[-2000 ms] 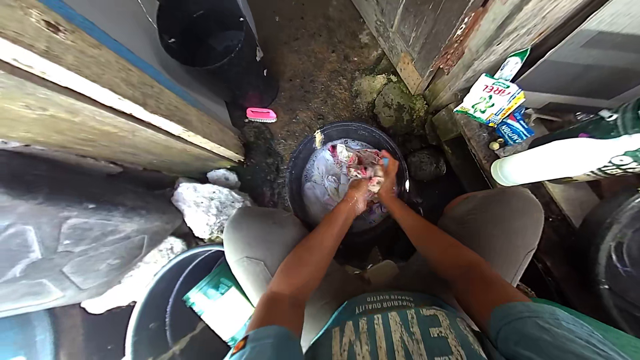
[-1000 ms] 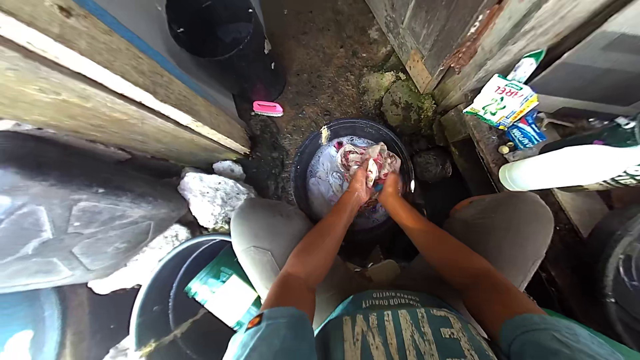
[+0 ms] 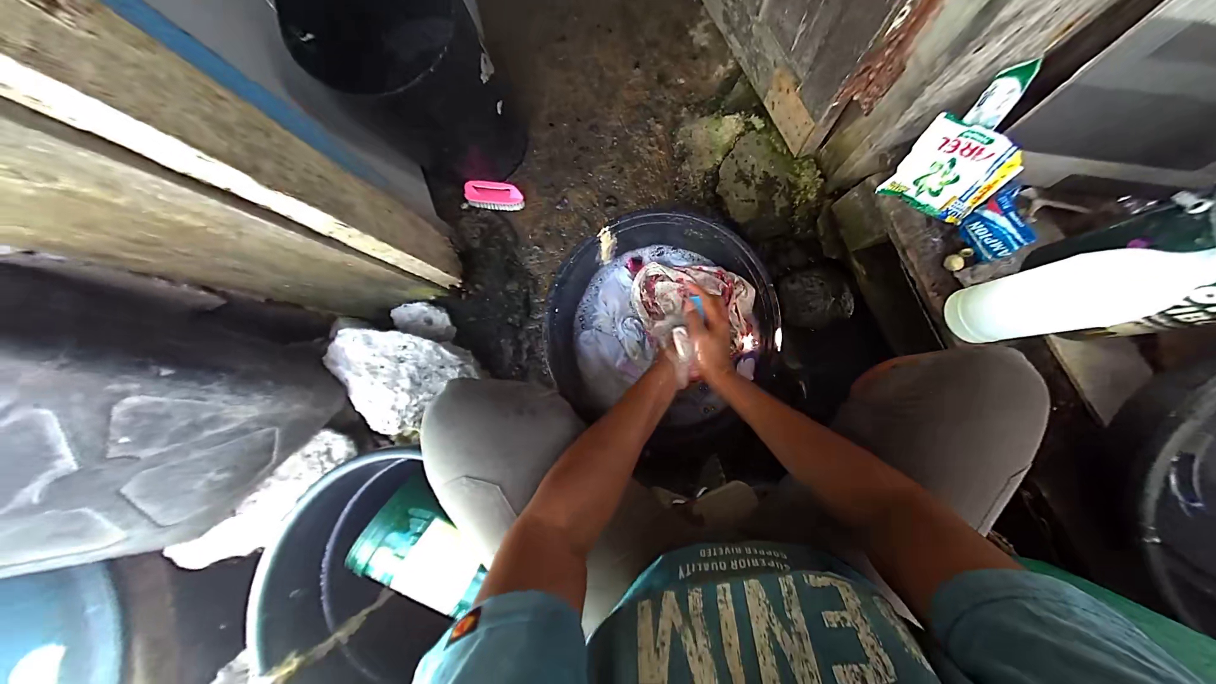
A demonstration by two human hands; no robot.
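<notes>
Between my knees stands a round black basin (image 3: pixel 562 313) with sudsy water and soaking pale laundry (image 3: pixel 608 332). A white cloth with a red pattern (image 3: pixel 665 287) is bunched at the right of the basin. My left hand (image 3: pixel 676 356) grips this cloth at its near edge, its fingers partly hidden by suds and fabric. My right hand (image 3: pixel 711 332) lies over the cloth beside the left, with something small and blue at its fingers; whether it holds that thing is unclear.
A pink scrub brush (image 3: pixel 494 195) lies beyond the basin, near a tall black bucket (image 3: pixel 380 90). White rocks (image 3: pixel 394 375) and a tub with a green-and-white container (image 3: pixel 413 551) are at left. Detergent packets (image 3: pixel 953 171) and a white bottle (image 3: pixel 1092 293) rest on the wooden ledge at right.
The patterned cloth, bunched up at my hands a second ago, now lies lower and more spread in the basin. My right hand has moved over it.
</notes>
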